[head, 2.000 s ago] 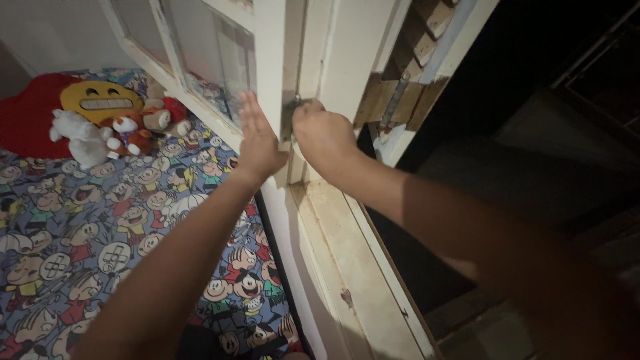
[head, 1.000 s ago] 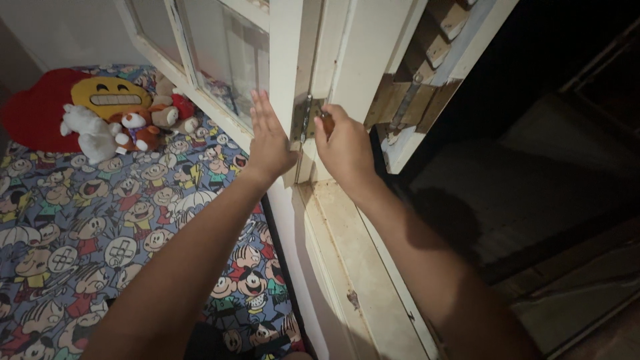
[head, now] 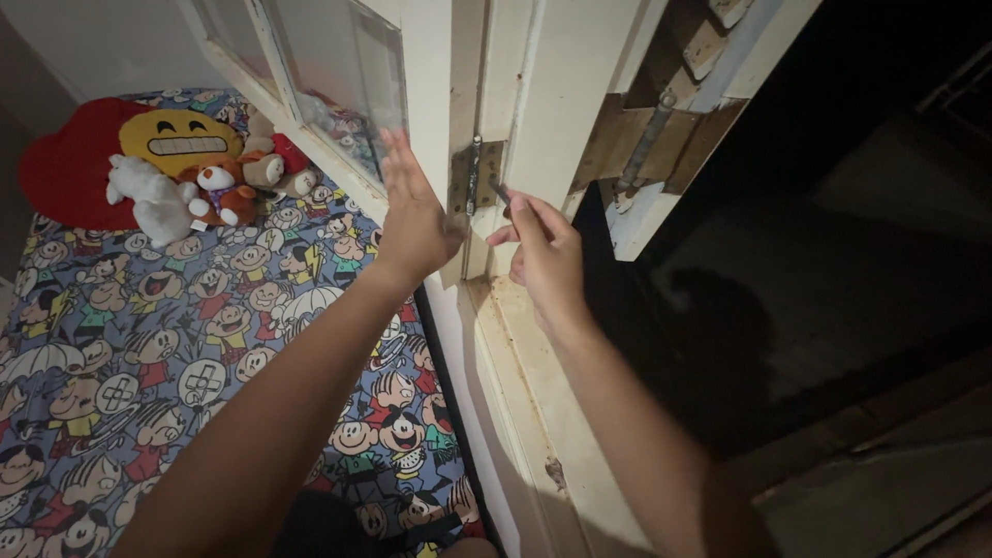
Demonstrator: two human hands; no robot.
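A metal butt hinge joins the white glazed window sash to the white wooden frame. My left hand lies flat with fingers extended against the sash, left of the hinge, and grips nothing. Between the thumb and fingers of my right hand is a small thin dark object, its tip pointing at the right leaf of the hinge. Most of this object is hidden by the fingers, so its kind is unclear.
Right of the frame, a louvered shutter with its own hinge stands outward over a dark area. The windowsill runs below the hands. At left, a bed with a cartoon-print sheet holds plush toys and a red cushion.
My right hand has moved from over the hinge to just right of and below it, uncovering both leaves. My left hand has stayed against the sash.
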